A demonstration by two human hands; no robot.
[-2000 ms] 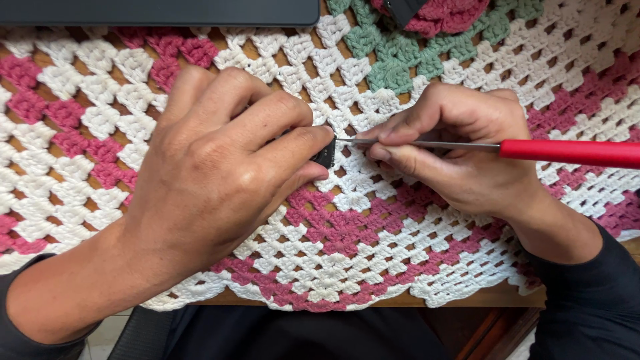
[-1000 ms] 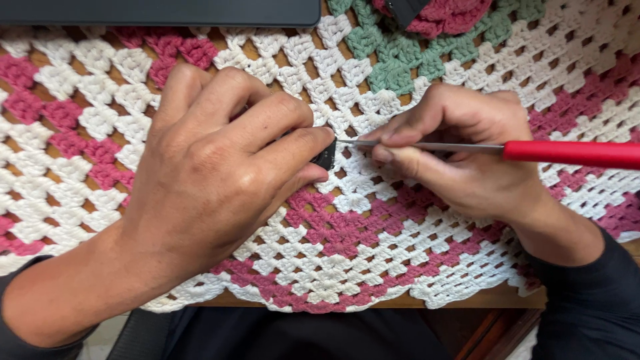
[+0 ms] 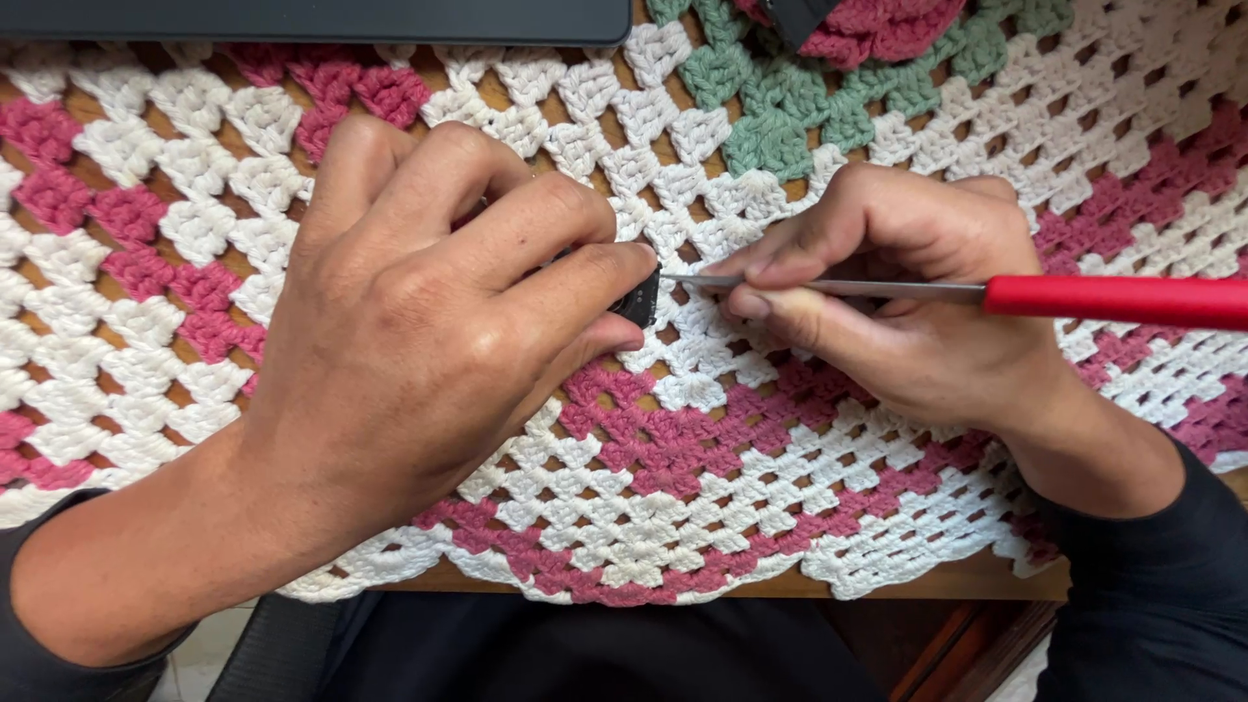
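My left hand (image 3: 429,312) is closed around a small black object (image 3: 639,300), of which only the right end shows beside the fingertips. What kind of object it is, I cannot tell. Between thumb and fingers, my right hand (image 3: 897,292) holds the metal shaft of a thin pointed tool with a red handle (image 3: 1111,297). Its tip lies at or very near the right end of the black object; contact cannot be made out. Both hands are over a white, pink and green crocheted cloth (image 3: 673,439).
A dark flat panel (image 3: 312,21) lies along the top left. At the top right, a black object (image 3: 807,18) rests by a pink crocheted flower (image 3: 882,29). The wooden table edge (image 3: 780,585) shows below the cloth's scalloped border.
The red-handled tool shifted very slightly right between the first earlier frame and the later ones. Both hands keep nearly the same place and hold.
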